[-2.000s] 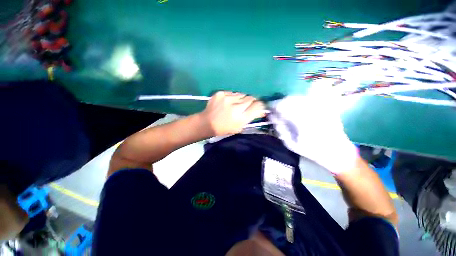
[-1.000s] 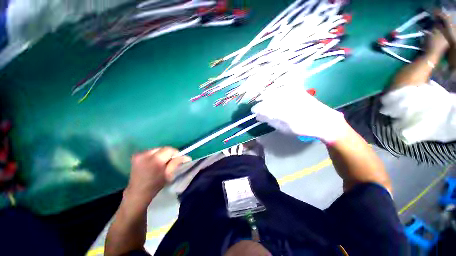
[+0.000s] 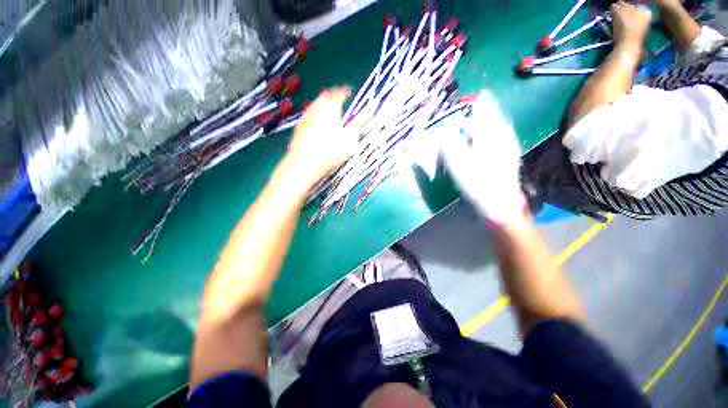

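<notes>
A pile of sleeved harnesses (image 3: 399, 103), white tubes with red connectors at the far end and coloured wire tips at the near end, lies on the green bench. My bare left hand (image 3: 323, 131) is over the pile's left edge, blurred and overexposed; its fingers and any hold are unclear. My gloved right hand (image 3: 479, 155) is at the pile's right side, near a red connector, its fingers washed out by glare. Unsleeved harnesses (image 3: 215, 147) with dark twisted wires and red connectors lie to the left of my left hand.
A large mass of white cut tubes (image 3: 144, 96) stands at the back left, with a blue tray edge (image 3: 17, 211) beside it. A red connector bundle (image 3: 44, 343) is at the lower left. A neighbouring worker's hand (image 3: 631, 28) is among sleeved harnesses (image 3: 563, 64) at the right.
The view has shifted. My left hand has moved from the bench's near edge up to the pile. The long white tube between my hands no longer shows there. My right hand has moved to the pile's right side.
</notes>
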